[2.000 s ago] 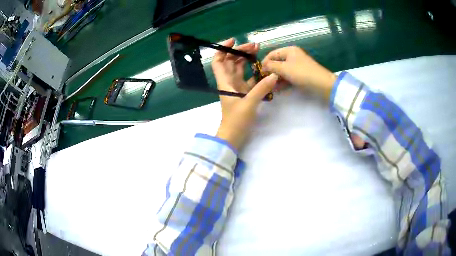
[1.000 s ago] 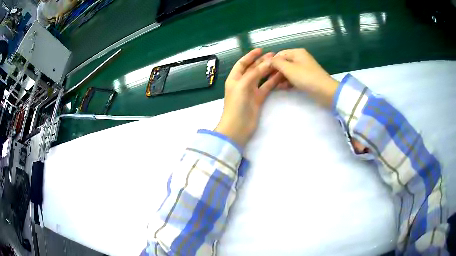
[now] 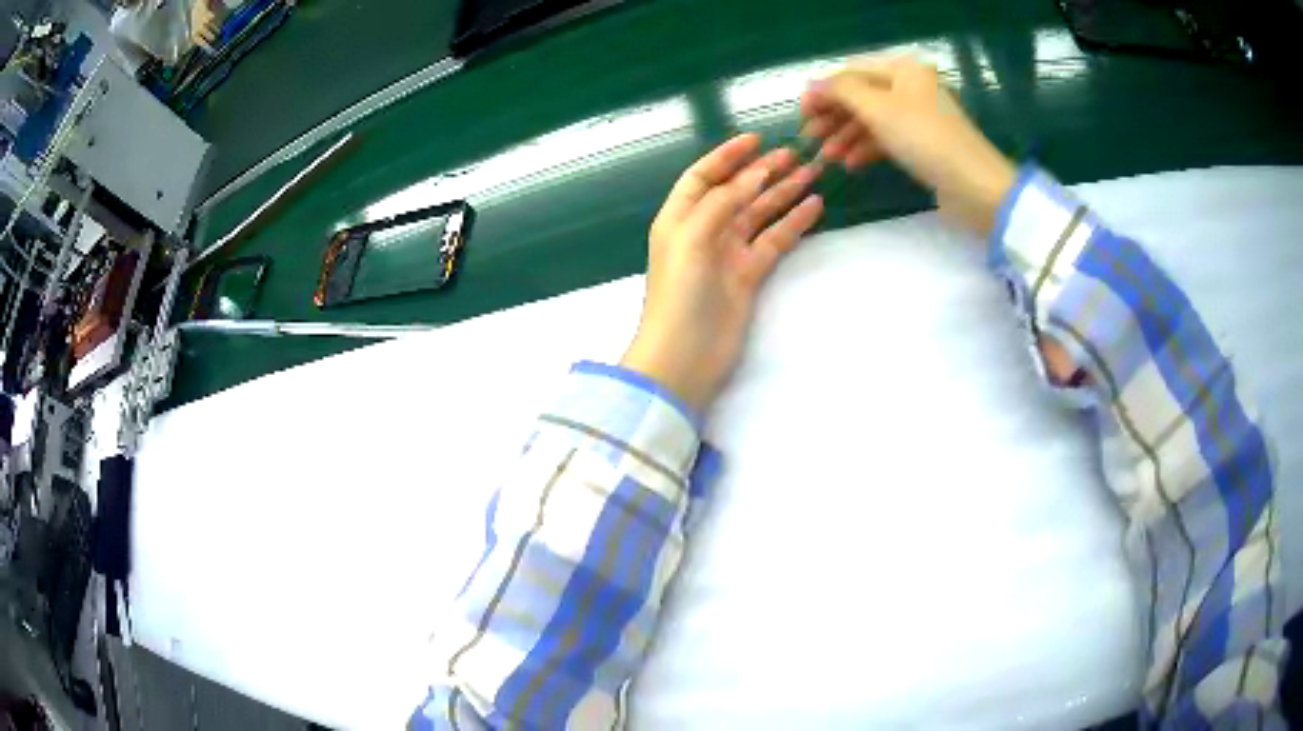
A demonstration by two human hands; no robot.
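My left hand is open, palm up, above the edge of the white foam sheet, with nothing seen in it. My right hand is raised to its right above the green belt, fingers bent and blurred. Whether its fingertips pinch something small cannot be made out. A black phone middle frame lies on the belt left of my left hand. A second, smaller-looking frame lies farther left.
A pale guide rail lies diagonally across the belt at left, and a silvery bar lies near the sheet's edge. A dark tray is at the top. Another dark frame-like part shows at the top right. Grey equipment stands at left.
The frame my hands held two seconds ago is out of them. The nearer belt frame has shifted left since one second ago. My right hand has moved up and away from my left. A dark part has appeared top right.
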